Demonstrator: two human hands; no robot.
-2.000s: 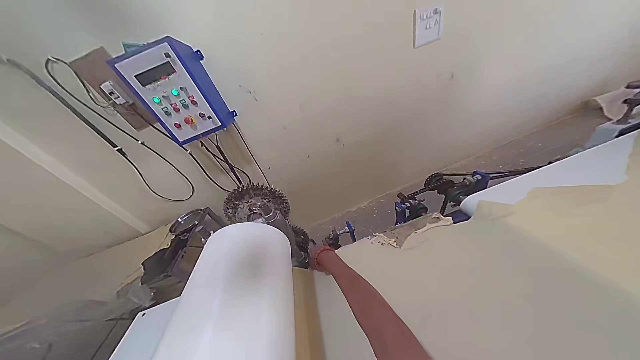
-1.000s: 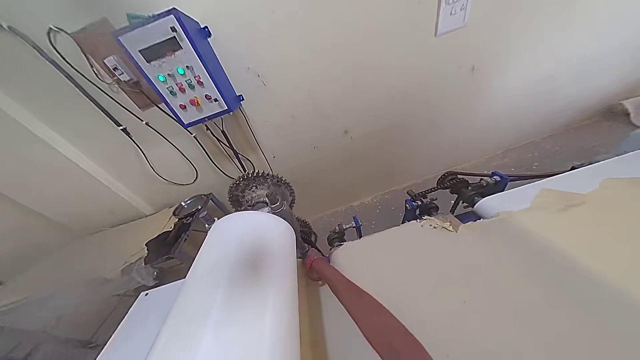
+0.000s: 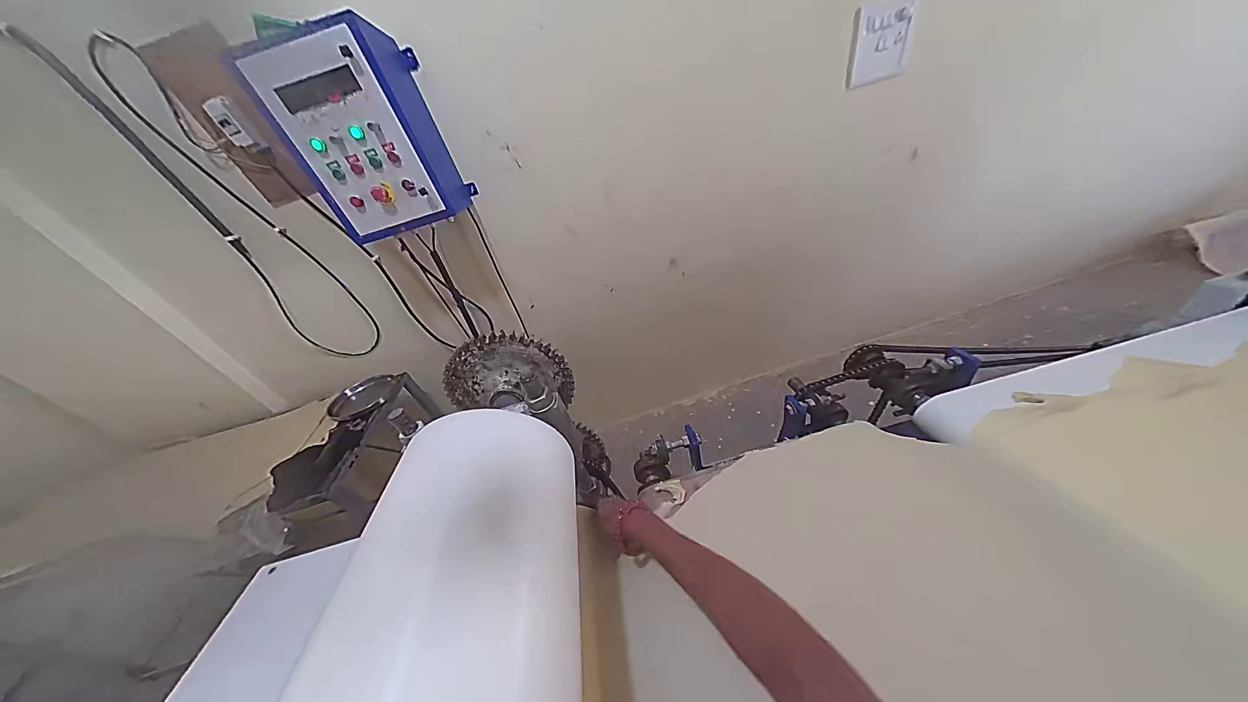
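My right hand (image 3: 618, 521), with a red bracelet at the wrist, reaches in low beside the end of a large white roller (image 3: 478, 556). Its fingers are at a dark part below the small sprocket (image 3: 592, 448); the roller's side and the blur hide what they touch or hold. Above the roller's end stands a big toothed sprocket (image 3: 509, 370). A pale cream sheet (image 3: 838, 546) spreads to the right of my forearm. My left hand is out of the picture.
A blue and white control box (image 3: 341, 127) with lit green lamps hangs on the wall, cables below it. Chain-driven shafts with blue brackets (image 3: 795, 417) run along the far edge at right. A metal frame (image 3: 366, 439) stands left of the roller.
My right hand stays low by the roller's end, its forearm still reaching in from the lower right.
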